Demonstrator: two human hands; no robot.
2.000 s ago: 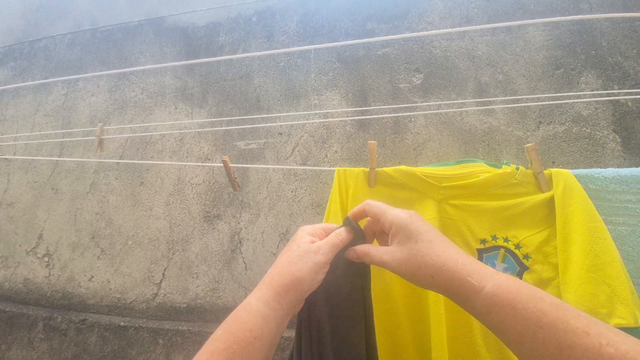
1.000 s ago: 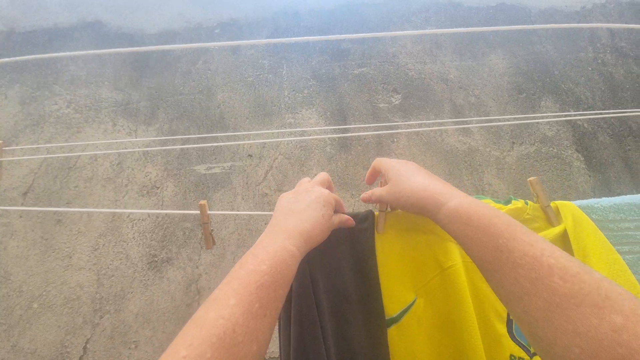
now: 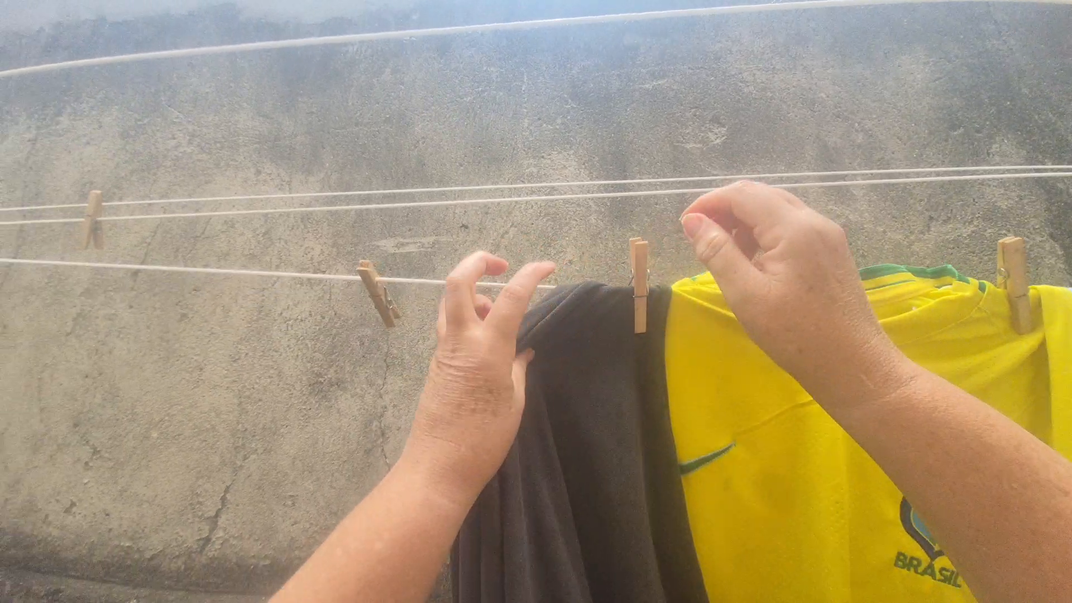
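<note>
A dark garment [image 3: 586,435] hangs over the clothesline [image 3: 209,270], pinned near its right edge by a wooden clothespin [image 3: 640,285]. Beside it is a yellow Nike football shirt [image 3: 779,486], held farther right by another wooden clothespin [image 3: 1013,285]. My left hand [image 3: 477,360] is at the dark garment's upper left edge, fingers spread and bent, the thumb partly against the cloth; whether it grips the cloth I cannot tell. My right hand [image 3: 770,268] is raised in front of the shirt's shoulder, right of the middle clothespin, thumb and index finger curled near each other, nothing visible between them.
An unused wooden clothespin [image 3: 379,293] is clipped on the line left of my left hand. Another clothespin [image 3: 92,219] sits on the lines behind. A thicker white line [image 3: 419,33] runs above. Behind everything stands a weathered concrete wall [image 3: 209,402] with cracks.
My right hand has let go of the clothespin at the dark garment's edge and moved up and right. My left hand's fingers have lifted and spread. The dark garment, held in both hands earlier, now hangs pinned.
</note>
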